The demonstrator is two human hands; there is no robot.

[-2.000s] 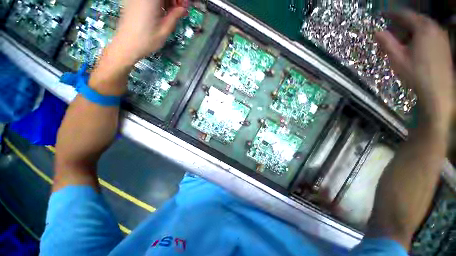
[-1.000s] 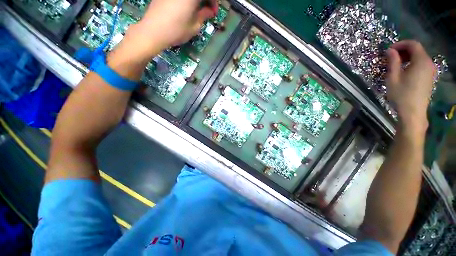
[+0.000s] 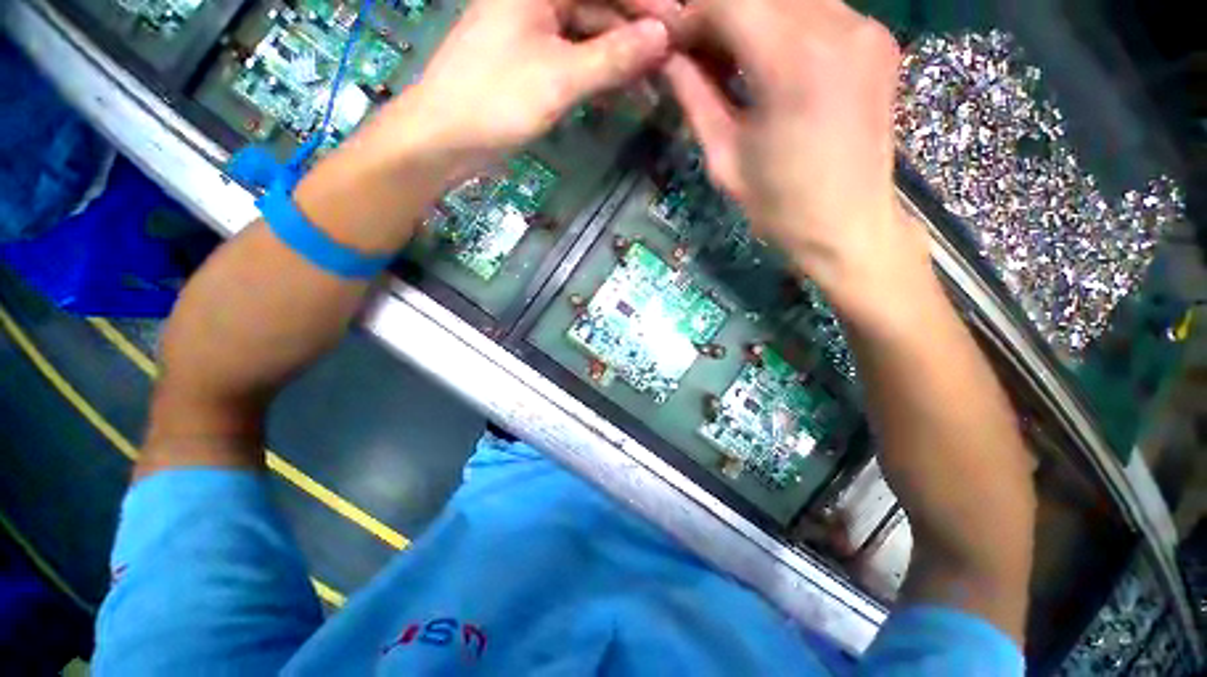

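My left hand (image 3: 536, 66), with a blue strap on its wrist, is over the upper middle of the conveyor. My right hand (image 3: 794, 119) meets it there, fingertips close together or touching. Whatever lies between the fingers is too small and blurred to tell. Below the hands, green circuit boards (image 3: 645, 321) lie in a grey-green carrier (image 3: 556, 307) with a dark frame. Another board (image 3: 765, 421) lies to the lower right. My right hand and forearm cover the carrier's upper boards. A heap of small silvery components (image 3: 1026, 172) lies beyond the far rail.
A pale metal rail (image 3: 530, 417) runs along the near side, in front of my body. Another board (image 3: 311, 66) lies in the carrier at the upper left, crossed by a thin blue cord. More small parts (image 3: 1125, 635) show at the lower right. The floor has yellow lines (image 3: 338, 503).
My right hand has moved left from the silvery heap to meet my left hand. My left hand has moved slightly right. The boards sit a little lower in view.
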